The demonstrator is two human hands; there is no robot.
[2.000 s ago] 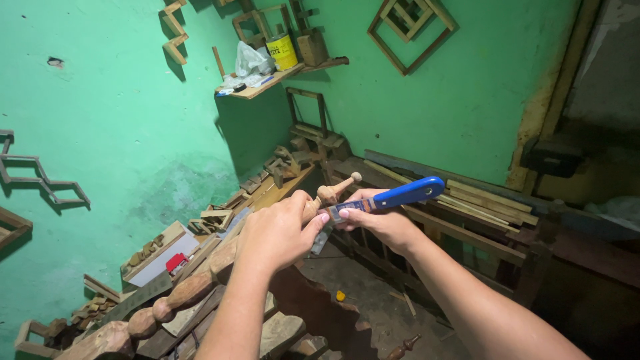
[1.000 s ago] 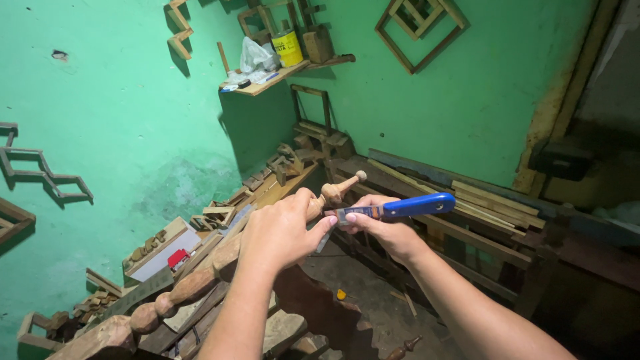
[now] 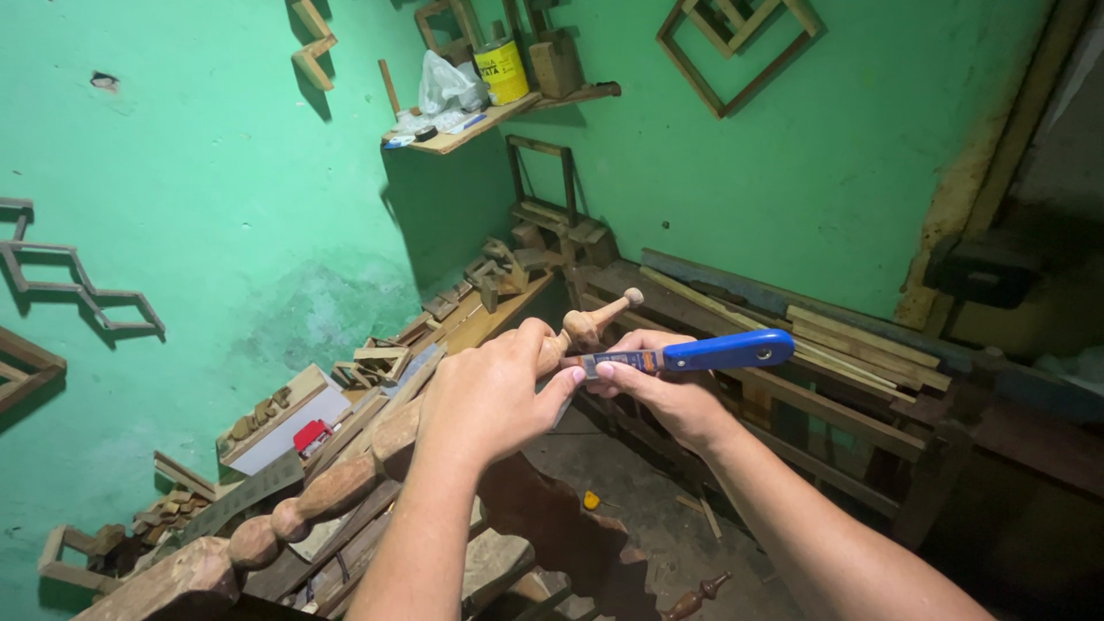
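A turned wooden post (image 3: 336, 485) with beads and a knobbed tip runs from the lower left to the middle of the head view. Near its upper end my left hand (image 3: 492, 392) is wrapped around it, thumb by the metal blade. My right hand (image 3: 660, 388) grips a scraper or putty knife with a blue handle (image 3: 731, 349), holding it by the labelled blade part. The blade lies against or just beside the post, below the knobbed tip; the exact contact is hidden by the fingers. The blue handle points right.
A bench (image 3: 500, 315) with wood offcuts lines the left wall. A shelf (image 3: 448, 138) holds a yellow can (image 3: 502, 73) and a plastic bag. Wood strips (image 3: 862, 349) lie on a slatted wooden frame at right. A scalloped wooden board (image 3: 552, 517) is below my hands.
The blue handle has tilted from pointing up and right to lying nearly level. Both hands remain at the same part of the post.
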